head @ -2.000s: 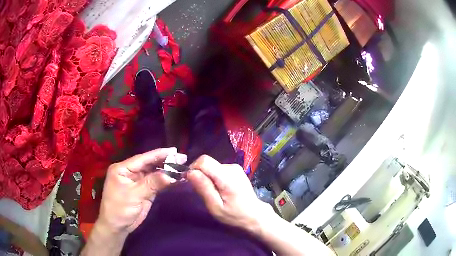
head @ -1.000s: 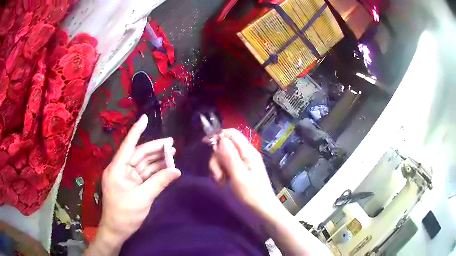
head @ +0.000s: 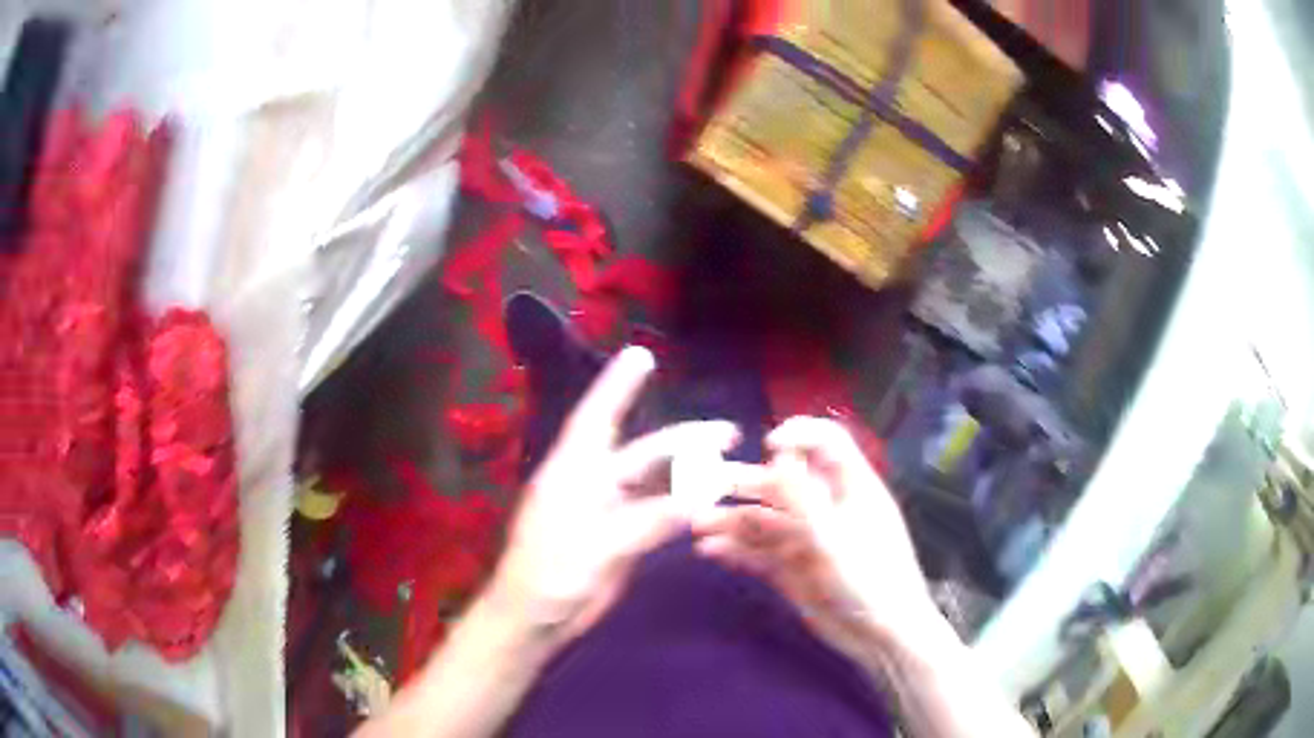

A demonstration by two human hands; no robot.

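Note:
My left hand (head: 598,498) is at the centre, thumb and fingers pinching a small white chip of tailor's chalk (head: 700,483). My right hand (head: 821,526) is close beside it, its fingertips at the chalk's right side. The view is blurred, and I cannot tell whether the right hand still holds the small snips. The red lace garment (head: 180,476) lies on the pale table at the left.
A woven tan stool seat (head: 850,123) with dark straps stands at the upper right. Red scraps (head: 483,421) litter the floor around my shoe (head: 542,329). A white table edge (head: 1117,440) curves down the right, with a blurred sewing machine (head: 1153,663) at lower right.
My right hand has come back to the left hand at the chalk; the snips seen in it earlier no longer show clearly. The view has shifted, showing more of the left table.

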